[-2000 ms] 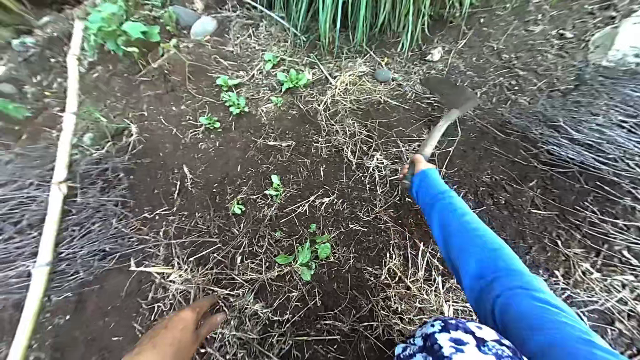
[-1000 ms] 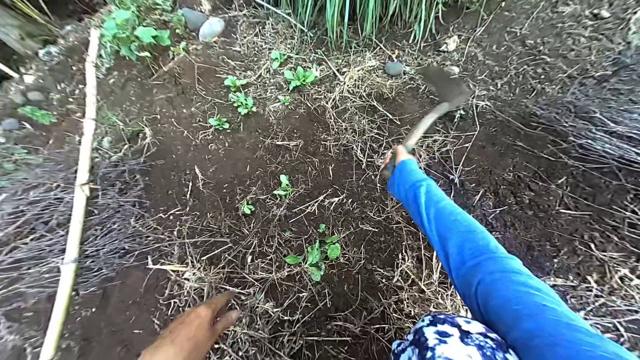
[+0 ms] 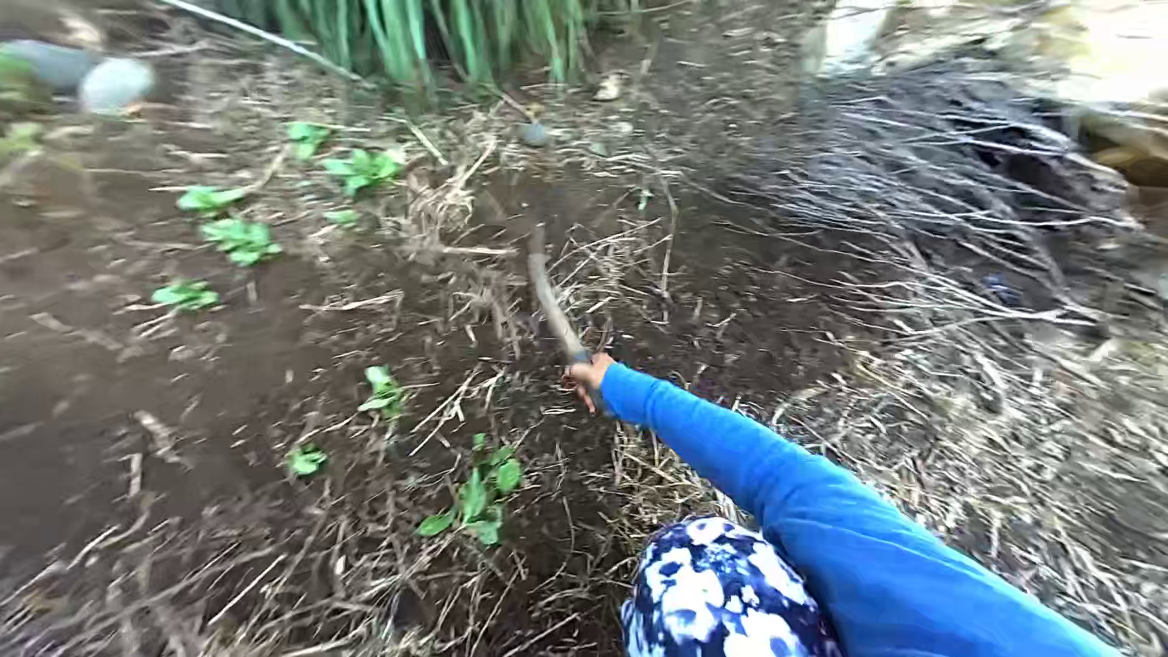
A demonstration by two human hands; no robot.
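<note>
My right hand (image 3: pixel 589 376), at the end of a blue sleeve, grips the wooden handle (image 3: pixel 555 306) of a digging tool, held out low over dark soil. The tool's head is blurred against the soil at the handle's far end, and its shape cannot be made out. Small leafy green plants stand to the left of the tool: one (image 3: pixel 476 500) nearest me, one (image 3: pixel 382 391) farther up, and several more beyond, such as this one (image 3: pixel 242 239). Dry straw (image 3: pixel 447 205) lies around them. My left hand is out of view.
Long green blades of a grassy clump (image 3: pixel 429 36) hang at the top. Rounded stones (image 3: pixel 117 85) lie at upper left, a small stone (image 3: pixel 534 134) beyond the tool. A heap of thin dry twigs (image 3: pixel 912 173) fills the upper right. My knee in patterned cloth (image 3: pixel 725 589) is at the bottom.
The view has swung to the right. My left hand, seen low at left before, has left the frame. The tool's broad metal blade, seen earlier beyond my right hand, is now blurred against the soil.
</note>
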